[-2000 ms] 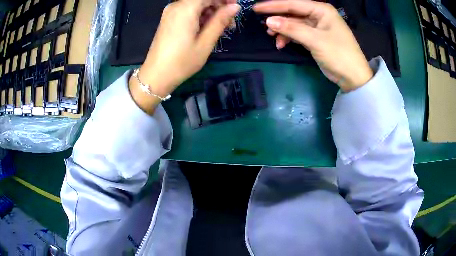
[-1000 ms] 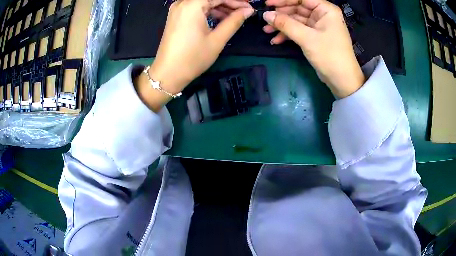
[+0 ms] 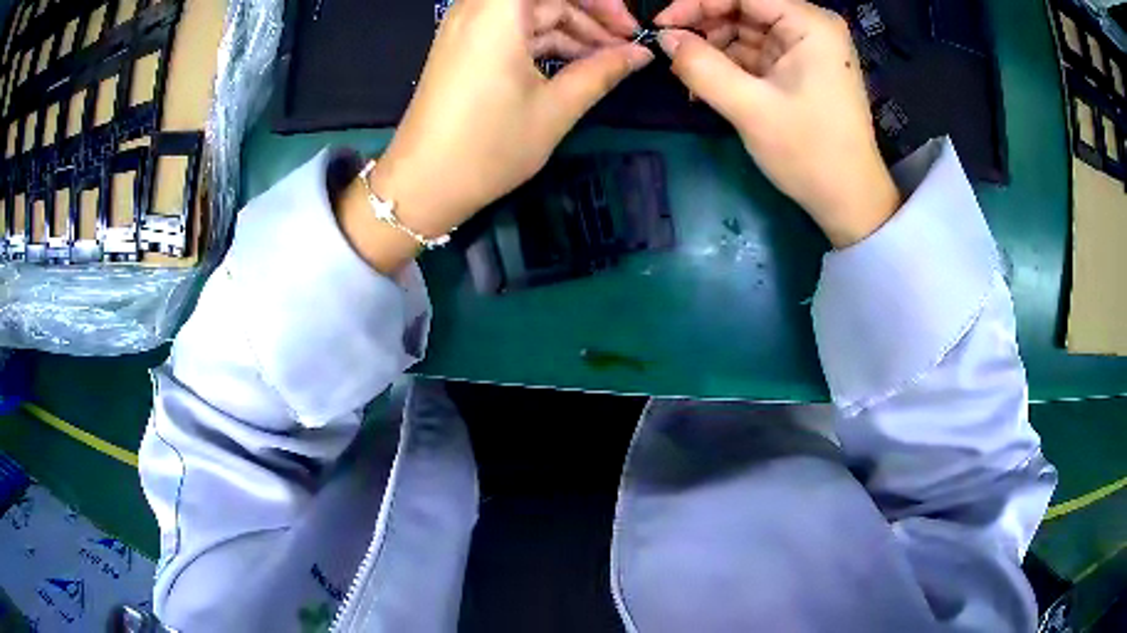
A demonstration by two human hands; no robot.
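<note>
My left hand (image 3: 507,111) and my right hand (image 3: 779,111) meet fingertip to fingertip over the black parts tray (image 3: 346,93). Between the pinched fingertips is a thin, shiny metal pin (image 3: 645,37), very small in view. A dark bit shows beside it, too small to name. Both hands' fingers are curled and partly cut by the top edge. A fanned stack of black plastic frames (image 3: 575,223) lies on the green bench (image 3: 729,334) below the hands, nearer my body.
Left, a cardboard sheet (image 3: 198,74) carries rows of black frames with clear plastic film (image 3: 87,303) around it. Right, another cardboard sheet (image 3: 1096,272) has black frames at its far part. Small black pieces (image 3: 896,118) lie in the tray's right part. A dark mark is near the bench's front edge.
The hands came together from apart over the pins, and a tiny part now sits between the fingertips. The fanned frames remain on the bench.
</note>
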